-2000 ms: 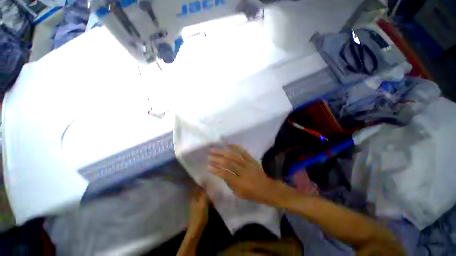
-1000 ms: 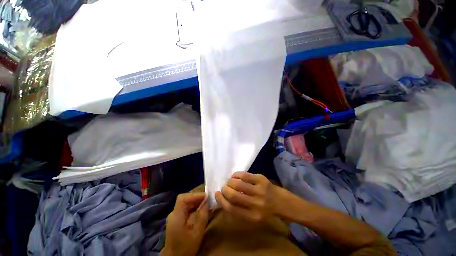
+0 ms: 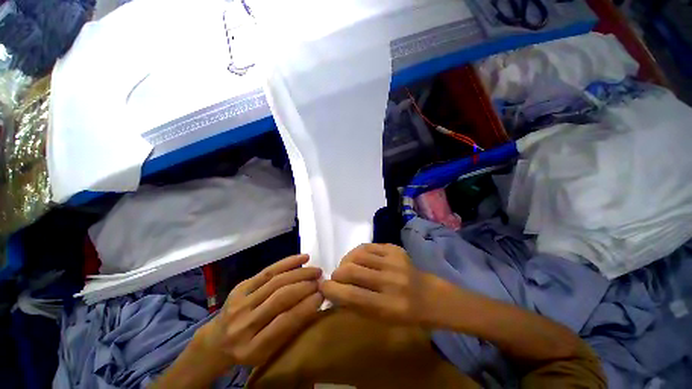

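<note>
A white cut panel [image 3: 338,144] hangs from the table over its front edge down to my lap. My left hand [image 3: 277,308] and my right hand [image 3: 375,285] pinch its lower end between fingers and thumbs, close together. The panel's left side is curled into a narrow fold above my hands. Its upper part lies on the white table. The fingertips hide the lower corner. A thin dark thread [image 3: 231,45] lies on the white layers left of the panel. The needle is out of view.
A ruler strip [image 3: 209,118] runs along the blue table edge. White pieces [image 3: 197,216] lie below it at left, more white layers [image 3: 607,182] at right. Blue-grey cloth [image 3: 485,273] is heaped around the lap. Black-handled scissors [image 3: 520,11] lie at top right. A blue-wrapped bar [image 3: 463,169] is right of the panel.
The machine head has left the view. The right hand came down from the table edge to the panel's lower end. The left hand now has its fingers over the cloth, and the panel's left side curls more.
</note>
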